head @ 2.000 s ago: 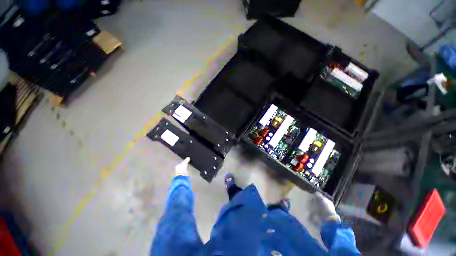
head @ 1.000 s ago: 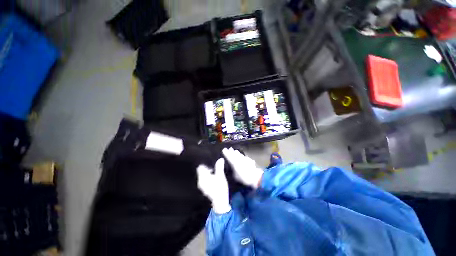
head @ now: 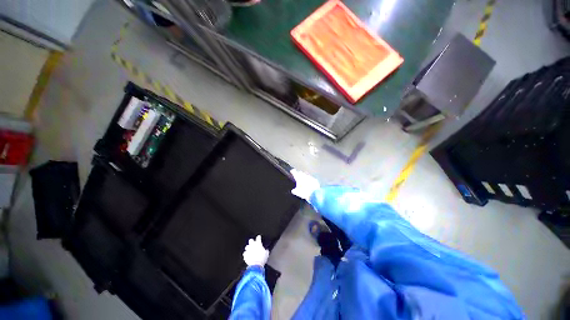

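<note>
A large black tray [head: 228, 209] lies or is held in front of me, tilted in the view, with no boards visible in it. My left hand [head: 255, 252], in a white glove, is on its near edge with the thumb side over the rim. My right hand [head: 304, 184], also white-gloved, grips its right corner. The fingers under the rim are hidden. A green power supply board [head: 153, 134] with white heat sinks sits in another black tray [head: 130, 94] at the upper left.
More black trays [head: 112, 200] lie on the floor at left, beside a black bin [head: 55, 197]. A green bench [head: 265, 28] holds an orange-red tray [head: 347, 50]. A metal stool or box [head: 456, 75] stands beside it. Stacked black totes [head: 512, 137] are at right.
The view has turned. My hands, close together over dark trays a second ago, are now apart on one tray's edges. The two boards seen side by side earlier no longer show.
</note>
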